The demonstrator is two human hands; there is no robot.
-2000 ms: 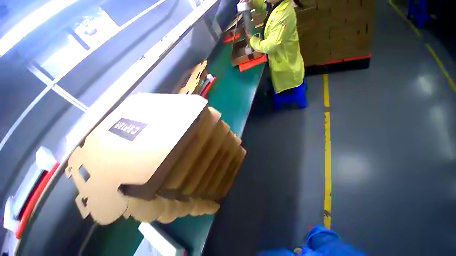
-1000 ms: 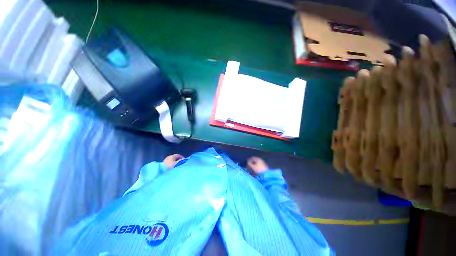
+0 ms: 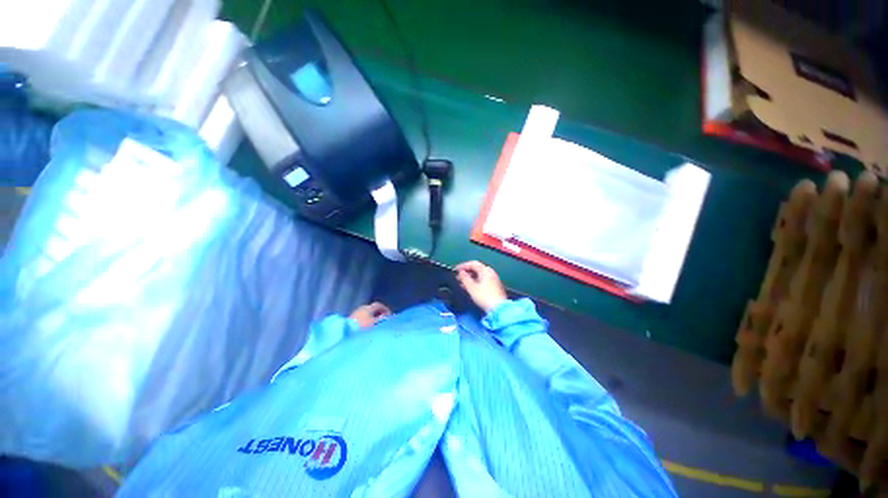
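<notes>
My right hand (image 3: 484,284) is at the bench's front edge, below the black handheld scanner (image 3: 436,190), fingers bent together; whether it holds anything is too small to tell. My left hand (image 3: 370,314) is low in front of my smock, partly hidden by the sleeve, and its grip cannot be made out. On the green bench, a flat whitish unit (image 3: 604,209) lies between white foam end caps (image 3: 676,233) over a red tray or box base (image 3: 495,187). The dark label printer (image 3: 341,107) stands left of the scanner, with a white label strip (image 3: 387,224) curling from its front.
A big translucent bluish bag (image 3: 127,292) fills the left side. White ribbed foam (image 3: 146,49) is stacked beside the printer. Scalloped brown cartons (image 3: 818,302) stand at the right. An open brown carton (image 3: 808,73) with a red rim lies at the upper right. A thin cable runs behind the scanner.
From the aisle view, the camera has turned to the bench, then shifted left, so bench things sit further right. My right hand has risen to the bench edge; my left remains low.
</notes>
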